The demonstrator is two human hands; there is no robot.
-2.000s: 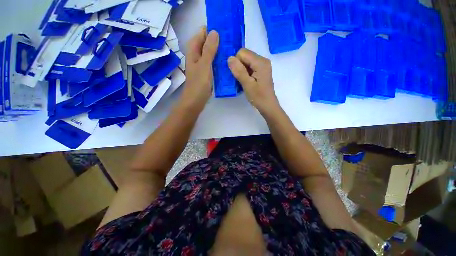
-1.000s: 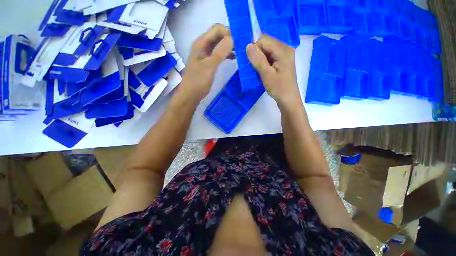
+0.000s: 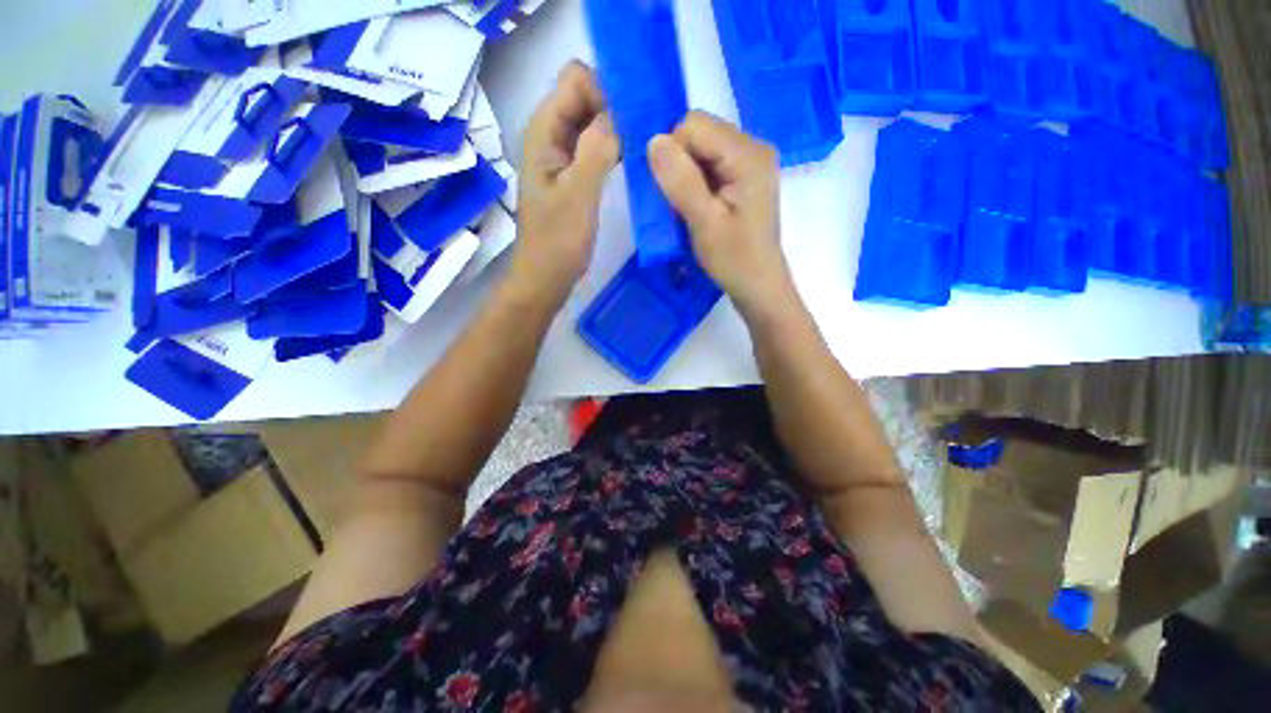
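Observation:
A stack of nested blue trays (image 3: 638, 112) stands on edge, slightly blurred, between my two hands. My left hand (image 3: 565, 181) is at its left side with curled fingers and the thumb at its edge. My right hand (image 3: 725, 202) grips its right side. The fingertips on the far side of the stack are hidden. A blue tray (image 3: 623, 323) with a square cavity lies slanted on the table under the stack's near end, partly covered by it.
A heap of white and blue retail boxes (image 3: 300, 181) lies at left, beside a standing row of boxes (image 3: 63, 209). Rows of blue trays (image 3: 913, 216) fill the right. The white table's front edge (image 3: 488, 404) is near my body. Open cartons (image 3: 1045, 515) are below right.
Since one second ago, the stack and my right hand have moved left, and my left hand has come against the stack. The slanted tray, hidden or absent two seconds ago, still lies below.

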